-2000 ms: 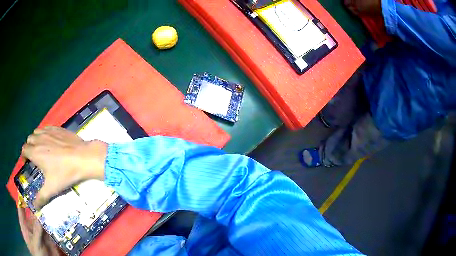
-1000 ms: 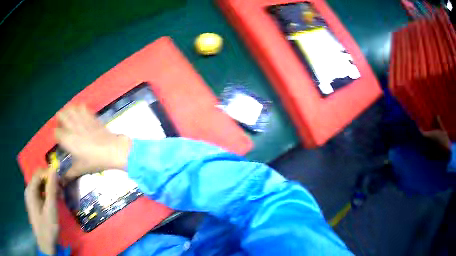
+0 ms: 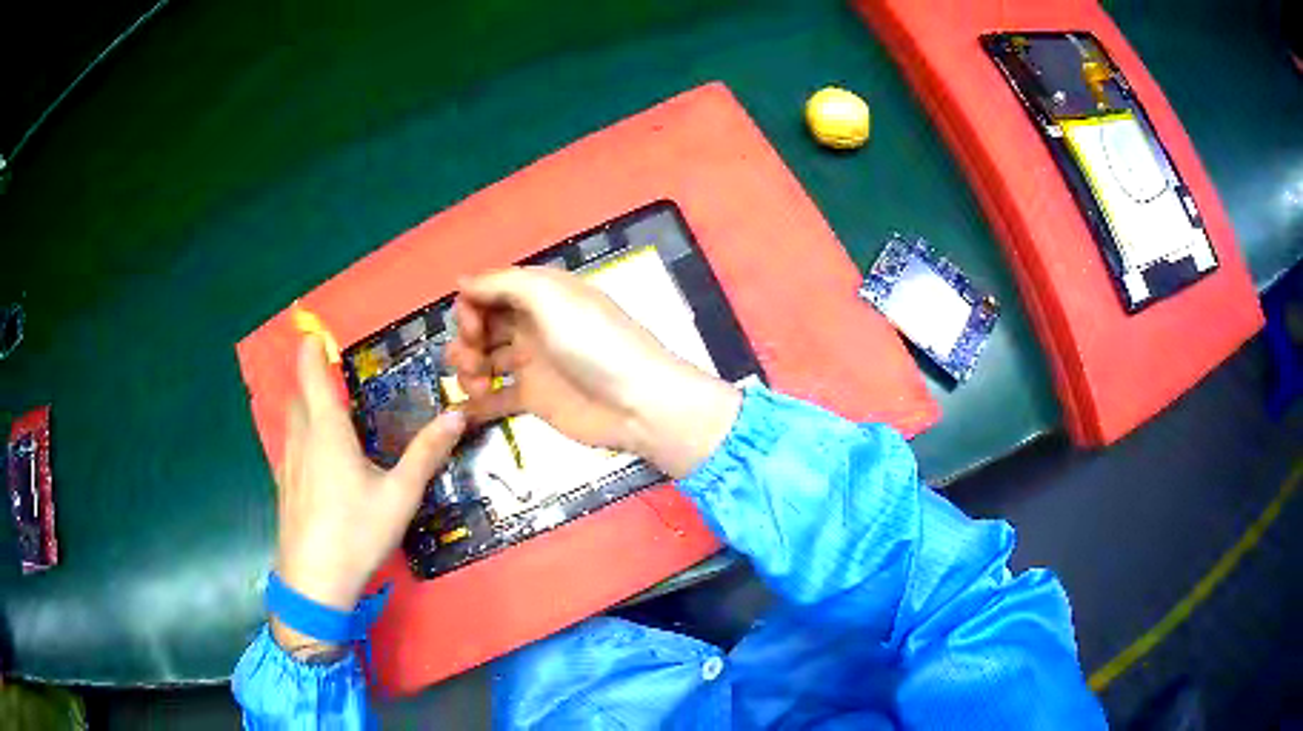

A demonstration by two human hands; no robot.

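Observation:
An opened tablet (image 3: pixel 693 264) lies on a red foam tray (image 3: pixel 715 143), with a white battery (image 3: pixel 650 307) and a blue mainboard (image 3: pixel 393 400) showing. My left hand (image 3: pixel 343 493), with a blue wrist band, lies at the tablet's left end. Its fingers are apart, its thumb is over the board, and a yellow tape piece (image 3: pixel 316 334) is on a fingertip. My right hand (image 3: pixel 579 357) is over the middle of the tablet with curled fingers, close to my left thumb. A small orange-yellow piece shows by the fingertips; whether they grip it is unclear.
A loose blue board (image 3: pixel 932 309) lies right of the tray, below a yellow ball (image 3: pixel 837 119). Another opened tablet (image 3: pixel 1129 186) rests on a red tray (image 3: pixel 986 129) at right. A red-edged packet (image 3: pixel 32 490) lies far left. The green bench's edge and grey floor are at lower right.
The view has shifted left, so the trays appear further right. My right hand has moved from the tablet's left end towards its middle, fingers now curled. My left thumb is now over the board.

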